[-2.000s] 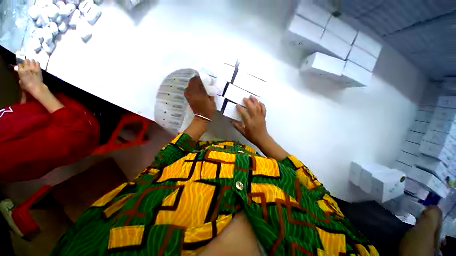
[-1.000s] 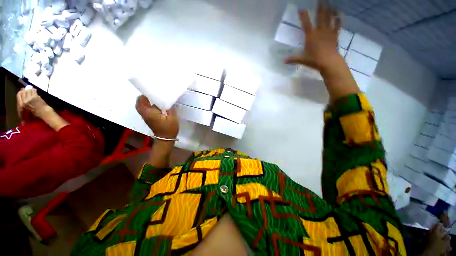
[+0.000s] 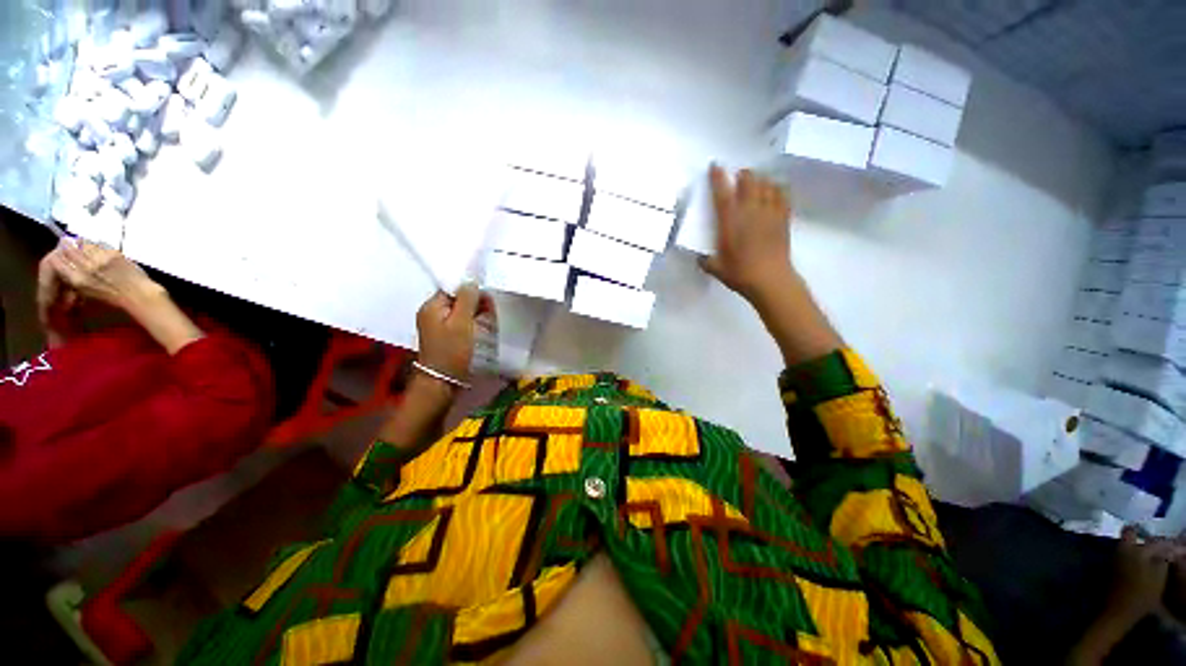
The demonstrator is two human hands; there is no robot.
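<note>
Small white cartons point(image 3: 614, 255) stand in two tight columns on the white table in front of me, with dark gaps between them. My left hand point(image 3: 449, 341) grips the lower end of a limp white label sheet point(image 3: 449, 228), left of the cartons. My right hand point(image 3: 752, 234) is on a white carton point(image 3: 698, 221) just right of the columns; the fingers lie over its right part. I cannot make out labels on the carton sides.
A stack of white cartons point(image 3: 874, 104) stands at the far right. More boxes point(image 3: 1008, 429) are at the right edge by a neighbour's arm point(image 3: 1129, 586). At left, a person in red point(image 3: 143, 416) sits by a pile of small white items point(image 3: 137, 111).
My right hand has come back from the far stack to beside the columns, now with a carton. The far stack has fewer cartons at its left. My left hand moved slightly right with the sheet.
</note>
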